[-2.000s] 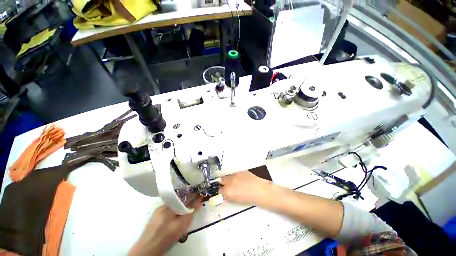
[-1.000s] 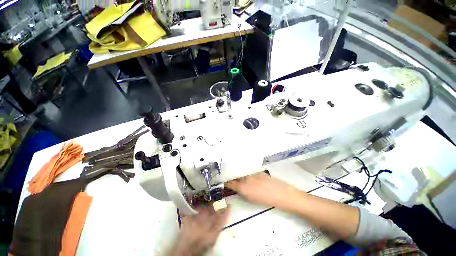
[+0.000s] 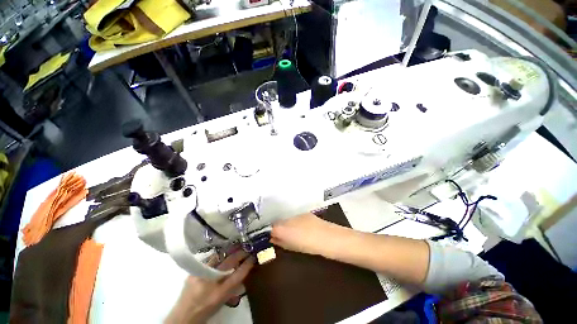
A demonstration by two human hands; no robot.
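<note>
A dark brown panel [image 3: 310, 286] lies flat on the white table under the sewing machine head [image 3: 247, 180], reaching to the table's front edge. The cream-yellow block [image 3: 266, 255] sits beside the presser foot, over the panel. My left hand [image 3: 212, 288] is left of the foot, its fingertips at the panel's left edge by the needle area; part of the fingers is hidden by the machine's white guard. My right hand [image 3: 300, 234] rests on the panel just right of the foot, its fingertips close to it. The needle point is hidden.
Brown stack [image 3: 44, 272] with orange panels [image 3: 85, 278] lies at left. Orange strips [image 3: 54, 209] and brown strips [image 3: 117, 193] lie behind it. Snips with black cord [image 3: 436, 221] lie right of my right forearm. Thread cones [image 3: 286, 85] stand behind the machine arm.
The brown panel now lies spread in front of the foot, where white table showed before. My left hand has moved back left of the foot from in front of the block. The view has shifted.
</note>
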